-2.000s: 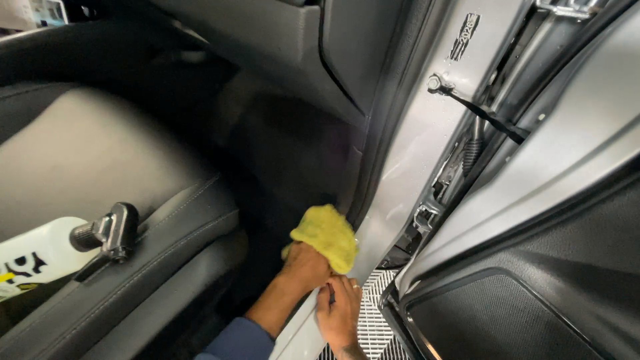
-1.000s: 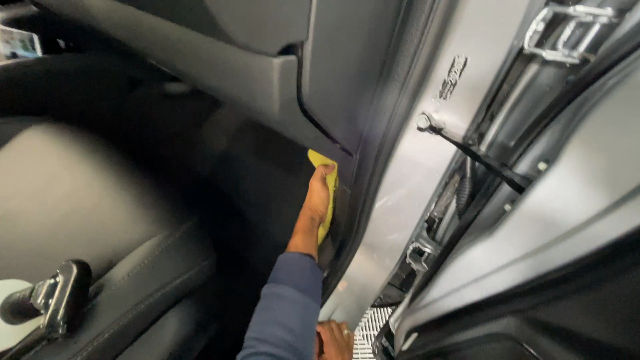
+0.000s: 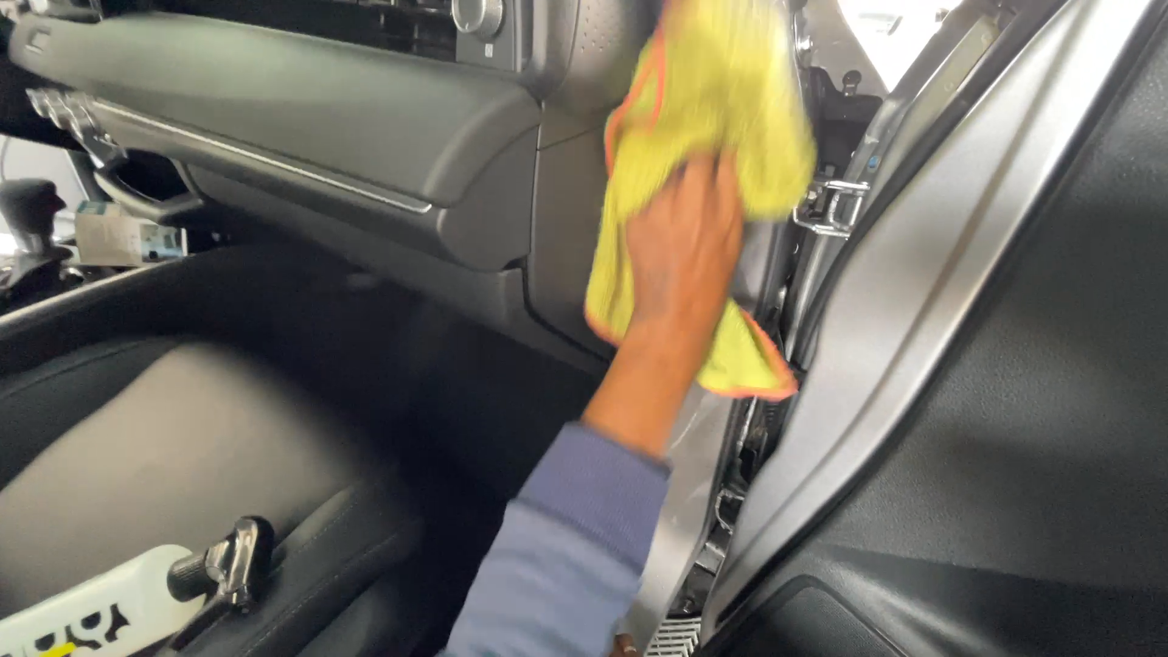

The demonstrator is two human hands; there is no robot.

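Observation:
My left hand (image 3: 684, 233), in a blue sleeve, presses its fingers into a yellow microfiber cloth (image 3: 757, 119) with orange edging. The cloth spreads over the front door pillar beside the end of the dashboard, and its upper part is blurred. Only a small bit of my right hand (image 3: 624, 646) shows at the bottom edge, by the door sill; its grip is hidden. A white spray bottle (image 3: 119, 598) with a black trigger head lies on the car seat (image 3: 201, 438) at lower left.
The dark dashboard (image 3: 347, 119) with its glove box spans the upper left. A gear lever (image 3: 32, 214) and a small box (image 3: 128, 235) are at far left. The open car door (image 3: 1031, 392) fills the right side, with a metal door hinge (image 3: 832, 205) near the cloth.
My left hand has moved up with the cloth, from the lower footwell side panel to the pillar beside the dashboard. The cloth is now spread out wider. The view has shifted upward.

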